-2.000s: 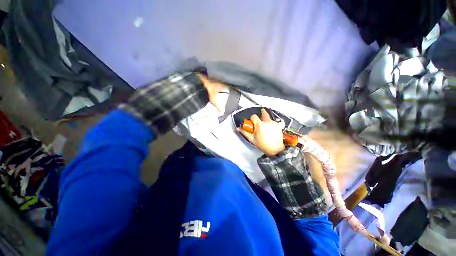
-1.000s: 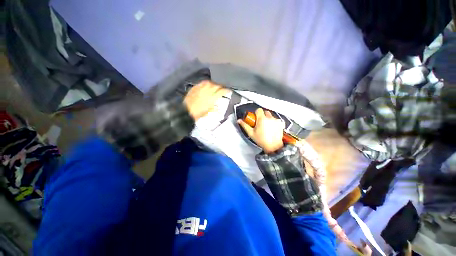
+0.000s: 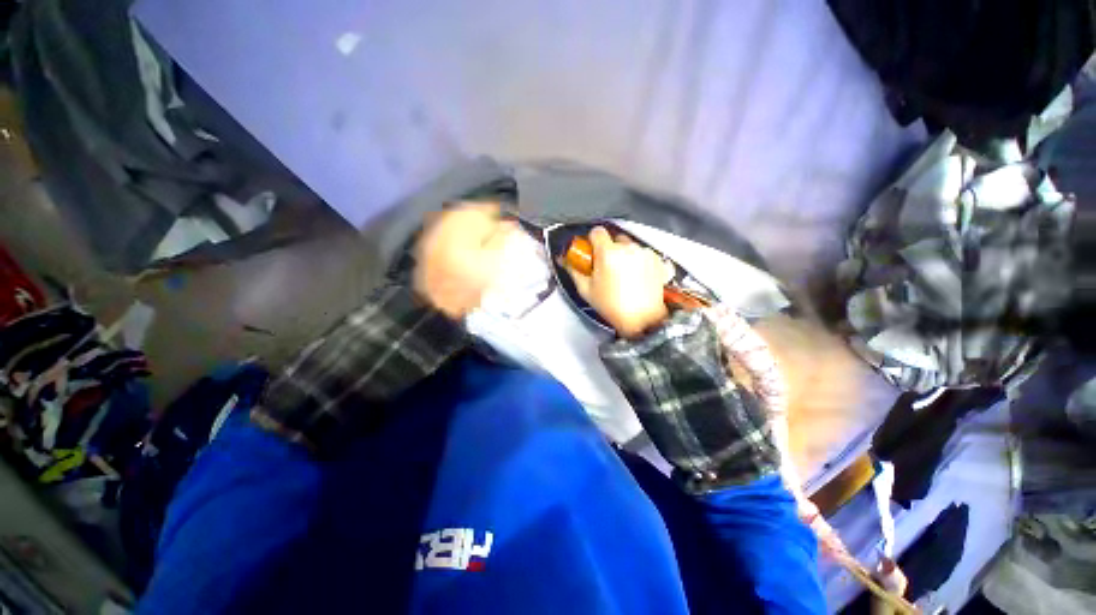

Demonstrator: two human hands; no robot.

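A garment piece with a white inner side [image 3: 565,351] and a dark grey border [image 3: 577,190] lies at the table's near edge. My right hand [image 3: 627,285] is closed around the orange-brown handle [image 3: 579,254] of the steam iron [image 3: 570,279], whose dark soleplate rests on the white side. A pale pink hose [image 3: 755,360] runs from the iron to the lower right. My left hand [image 3: 463,258] is blurred at the left part of the garment, just left of the iron. Its fingers cannot be made out, nor whether they grip the cloth.
The pressing table [image 3: 505,72] has a pale lilac cover. A crumpled grey and white garment pile [image 3: 943,258] lies at right, with black cloth [image 3: 980,60] above it. Grey garments [image 3: 90,144] hang at left. Mixed cloth [image 3: 72,384] lies at lower left. A brown strip [image 3: 844,483] is at lower right.
My left hand has moved left and slightly down, with its sleeve lower than before. My right hand and the iron have shifted slightly left and up, nearer the left hand.
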